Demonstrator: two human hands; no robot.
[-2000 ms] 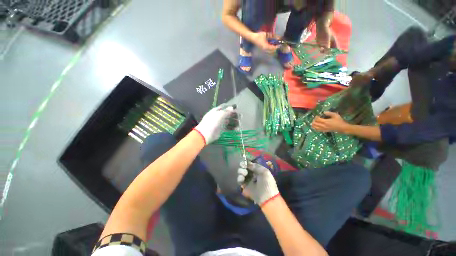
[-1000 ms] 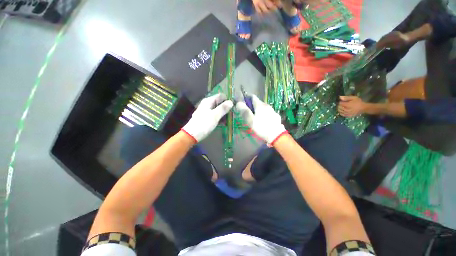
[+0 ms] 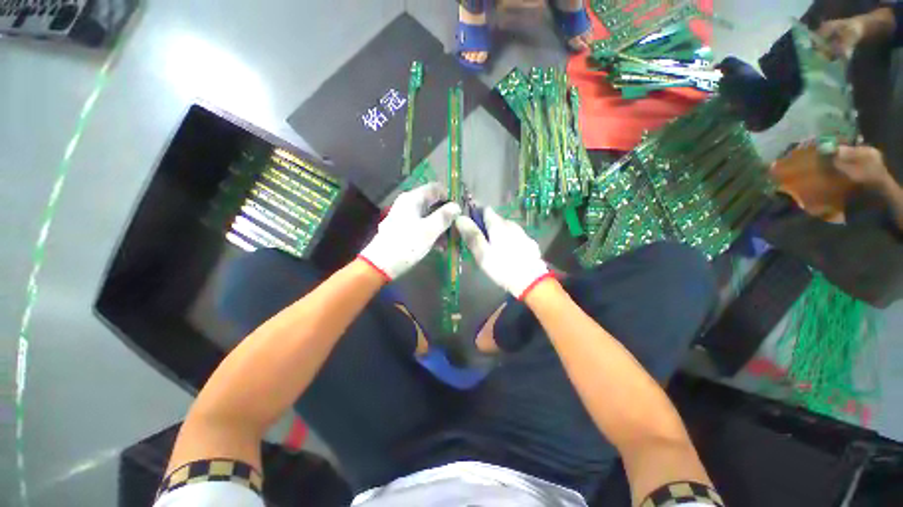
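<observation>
My left hand [image 3: 406, 232], in a white glove with a red cuff edge, holds a long narrow green circuit board [image 3: 455, 269] near its middle. The board stands lengthwise before me, its wider end toward me. My right hand [image 3: 505, 253], gloved the same, is closed on side cutters [image 3: 477, 216] with dark blue handles, their tip at the board's right edge. Another strip board [image 3: 410, 124] lies on the printed black sheet [image 3: 347, 99]. The black bin [image 3: 149, 287] at left holds a row of boards [image 3: 287, 203].
A loose board pile [image 3: 547, 149] lies right of the sheet. More boards lie on a red mat [image 3: 614, 124]. Joined panels [image 3: 673, 188] lie at right, beside a person's hand [image 3: 859, 166]. Thin green waste rails [image 3: 822, 337] lie at far right. A second black bin [image 3: 782, 446] is at lower right.
A board has come upright into my left hand from two seconds ago, and my right hand has risen beside it with the cutters. The person at right has moved their hands off the panels.
</observation>
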